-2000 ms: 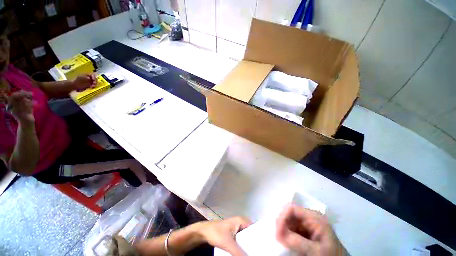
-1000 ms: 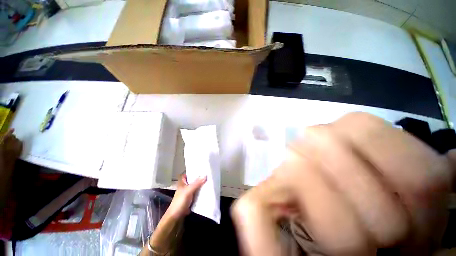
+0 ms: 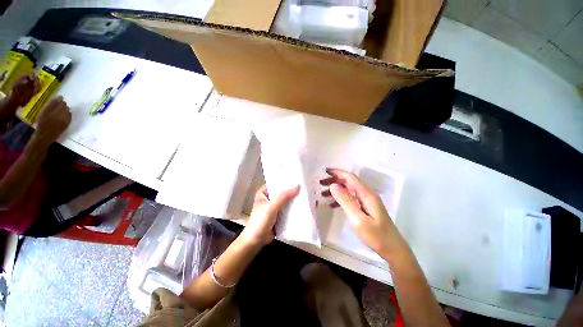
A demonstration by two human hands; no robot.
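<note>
My left hand [image 3: 265, 214] is closed around the lower part of a long white wrinkled sleeve [image 3: 289, 172], thumb on its front face. The sleeve is held up at a slant above the table edge. Whether something is inside it cannot be told. My right hand [image 3: 348, 195] is just to the right of the sleeve, fingers apart and holding nothing. A shallow white tray [image 3: 388, 185] lies on the table under and behind my right hand, partly hidden by it. A thick white stack of sheets [image 3: 208, 163] lies left of the sleeve.
An open brown carton [image 3: 287, 73] holds white wrapped items. A black box [image 3: 427, 96] stands by its right side. A white tray with a white item [image 3: 527, 249] lies far right beside black boxes. Pen [image 3: 118, 89] at left. A coworker's hands [image 3: 54, 118] are near yellow boxes. Plastic bag [image 3: 169, 255] below.
My right hand has moved back from close to the camera to beside the sleeve, its fingers now apart. My left hand still holds the sleeve. The view has shifted, showing more at the right end.
</note>
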